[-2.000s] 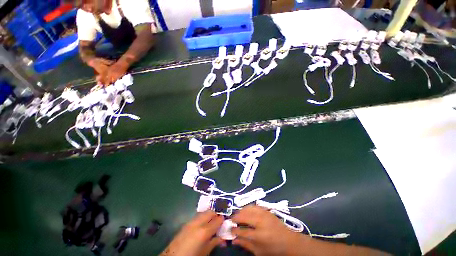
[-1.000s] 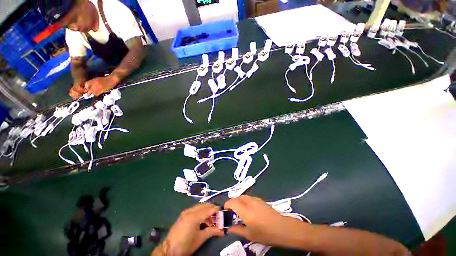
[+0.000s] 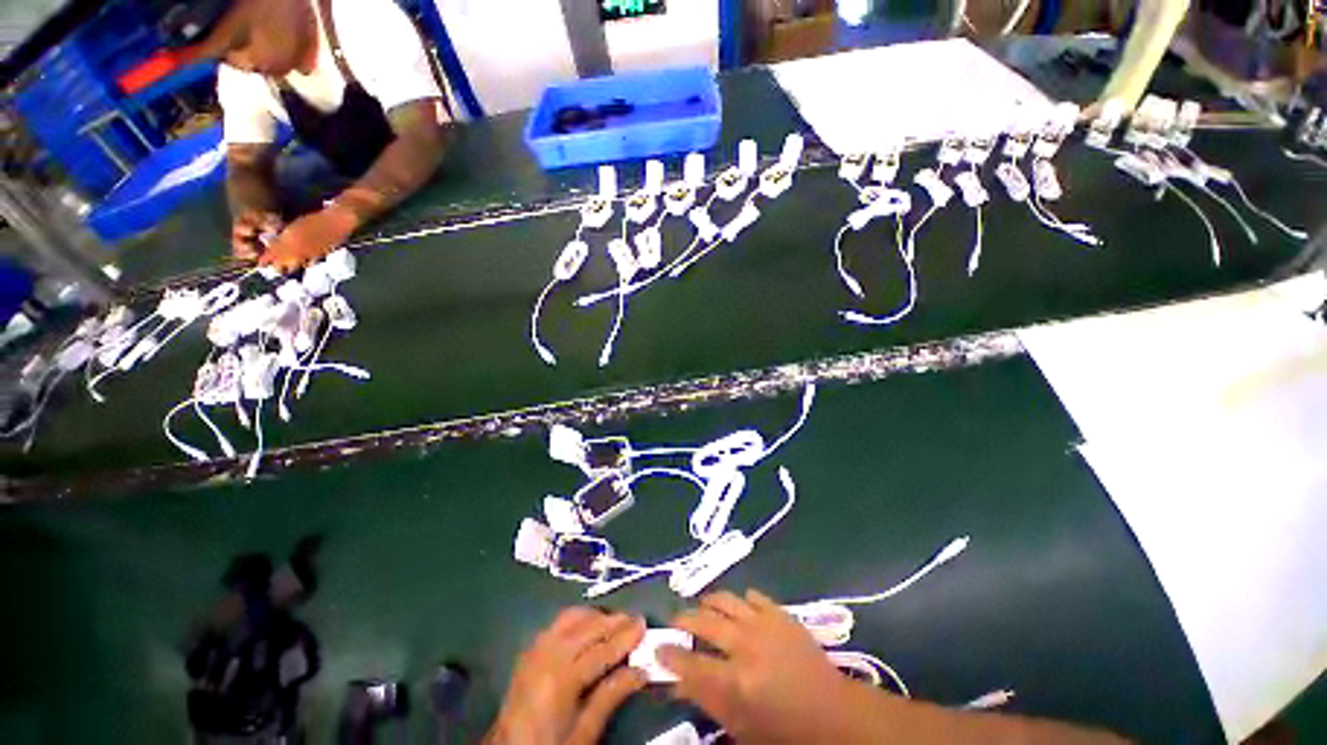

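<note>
My left hand [image 3: 572, 674] and my right hand [image 3: 757, 667] hold a white power adapter [image 3: 662, 655] between their fingers at the bottom centre. Its white face shows; the inside is hidden. Another white adapter part [image 3: 677, 734] lies just below, cut off by the frame edge. Above my hands lie three open adapters, one of them at the front [image 3: 579, 556], with dark insides, white covers at their left and coiled white cords [image 3: 713, 560]. More cords [image 3: 910, 571] run out to the right from beside my right hand.
A pile of black pieces [image 3: 250, 655] lies at left, with a few loose ones beside it. A white sheet [image 3: 1201, 480] covers the right. Across the ledge, the belt carries adapter clusters [image 3: 284, 328], and beyond it are a blue bin [image 3: 623, 120] and a person working.
The adapter between my hands has turned from showing its dark inside to showing a white face. The white part below it now shows less. The view has shifted slightly.
</note>
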